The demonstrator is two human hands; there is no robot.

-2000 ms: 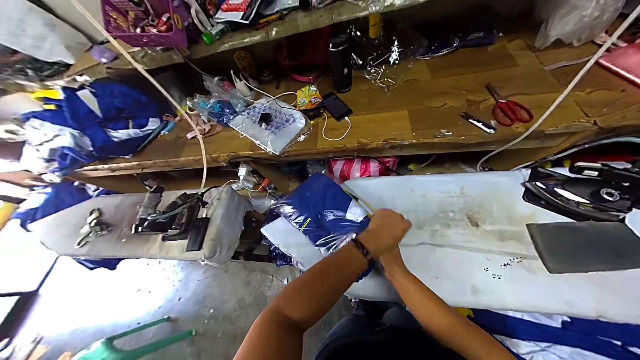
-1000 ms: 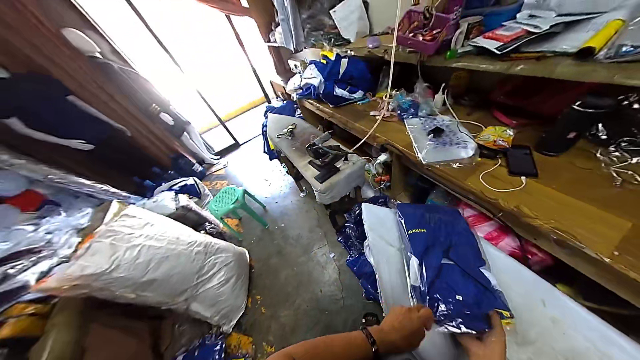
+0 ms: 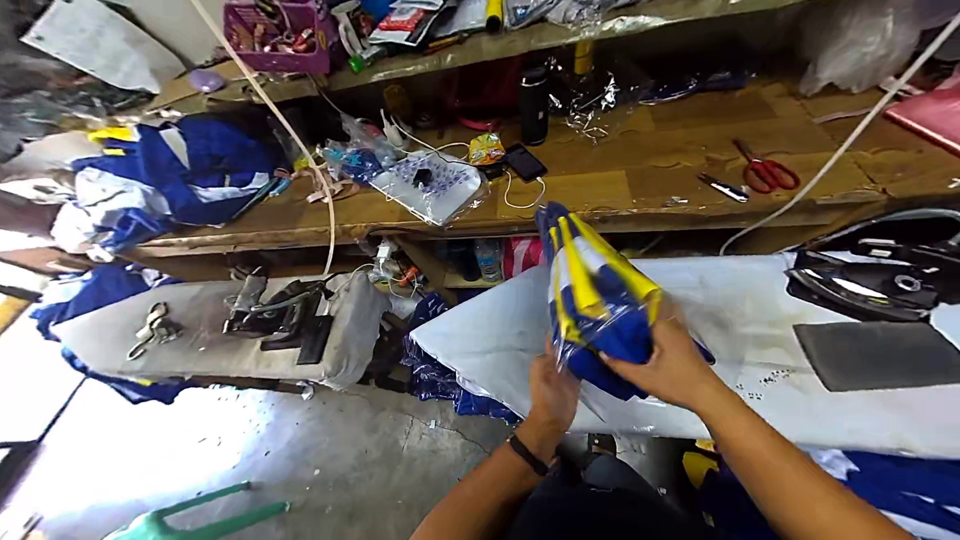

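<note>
A folded blue garment with yellow and white stripes (image 3: 592, 292), partly covered by clear plastic film, is held up above the pale padded board (image 3: 487, 322). My left hand (image 3: 553, 386) grips the plastic at its lower left side. On the right side, my right hand (image 3: 667, 360) holds the bundle between thumb and fingers. More blue clothing in clear plastic (image 3: 435, 386) hangs or lies below the board's left end; how it is supported cannot be told.
An iron (image 3: 870, 277) and a dark flat pad (image 3: 881, 356) lie on the board's right side. Red-handled scissors (image 3: 771, 175) and a phone (image 3: 525, 163) rest on the wooden shelf behind. A green plastic stool (image 3: 202, 517) stands at the lower left.
The view has swung back from the left. The bundle, which showed a broad blue face between both hands a second ago, now shows yellow and white striped folds and is raised above the board.
</note>
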